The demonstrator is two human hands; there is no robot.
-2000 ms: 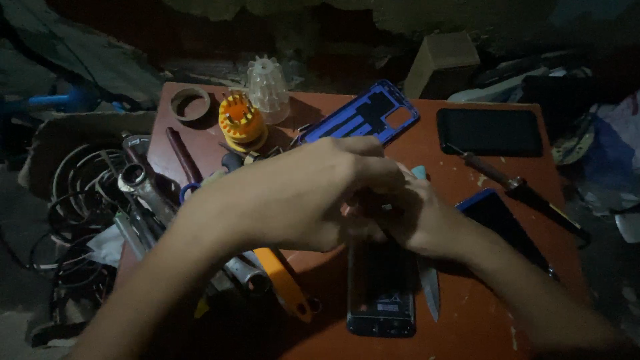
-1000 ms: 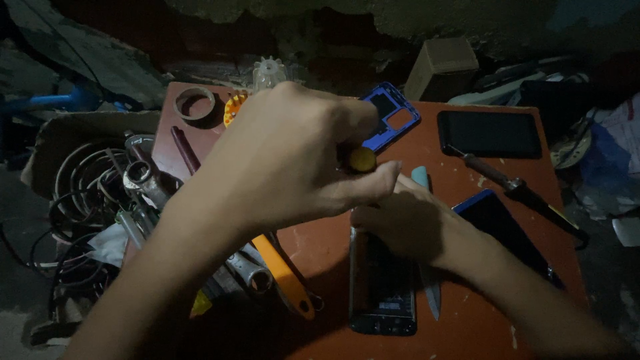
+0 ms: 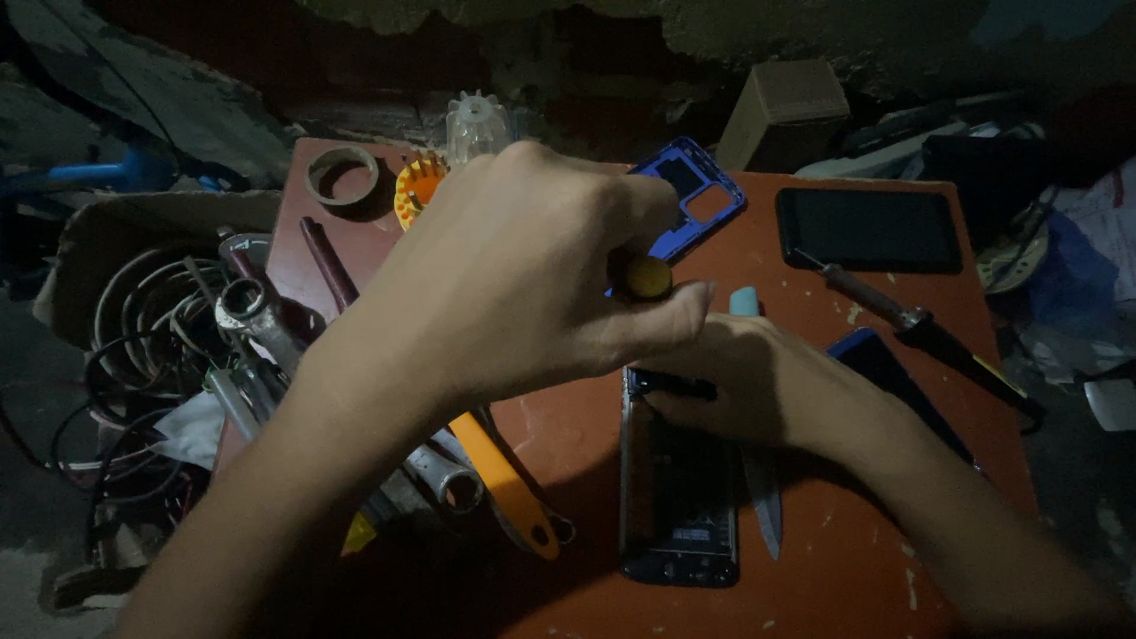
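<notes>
My left hand is closed around a small tool with a round yellow end, probably a screwdriver handle; its shaft is hidden. Below and to the right, my right hand rests on the upper part of an opened smartphone, its fingertips partly hidden by my left hand. The phone lies on the orange-brown table with its inner side up. A knife with a teal handle lies under my right hand, beside the phone. Behind my left hand is a blue phone back frame.
A soldering iron, a black phone and a blue-edged phone lie at right. At left are a tape roll, an orange bit holder, an orange-handled tool, wrenches and coiled cables. A cardboard box stands behind.
My left hand has risen off the phone's top area, and the tool's yellow end has come into view. My right hand stays at the phone's upper end.
</notes>
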